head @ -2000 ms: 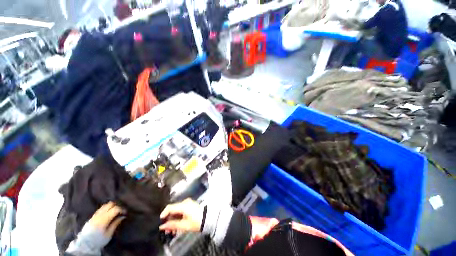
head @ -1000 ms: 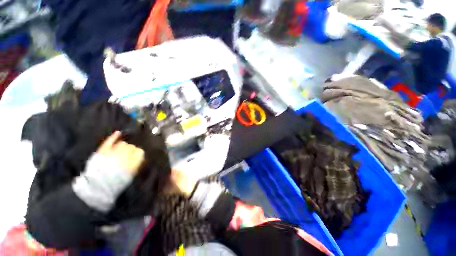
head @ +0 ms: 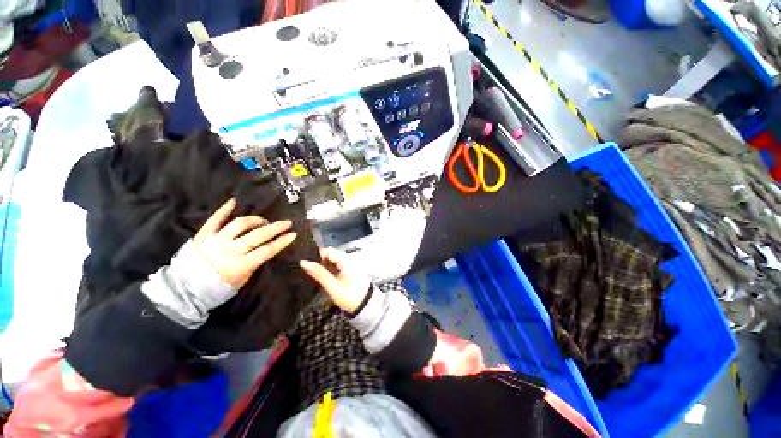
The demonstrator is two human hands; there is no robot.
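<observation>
A black fabric piece (head: 171, 197) lies bunched on the white table, left of and up to the needle area (head: 298, 175) of the white overlock machine (head: 334, 60). My left hand (head: 240, 244) rests flat on the black fabric, fingers spread toward the needle area. My right hand (head: 342, 281) is at the fabric's right edge, below the machine's front; its thumb and fingertips are at the cloth, and whether they pinch it is unclear. A plaid fabric piece (head: 334, 351) hangs below my right hand toward my lap.
Orange-yellow handled scissors (head: 477, 167) lie right of the machine on black cloth (head: 505, 205). A blue bin (head: 711, 299) at the right holds plaid fabric (head: 617, 291). Grey-brown garment pieces (head: 685, 171) are heaped beyond it. Yellow-black tape (head: 539, 64) runs along the floor.
The view has moved closer and lower over the machine. My left hand has flattened with fingers spread on the black cloth. The plaid piece at my lap shows more clearly.
</observation>
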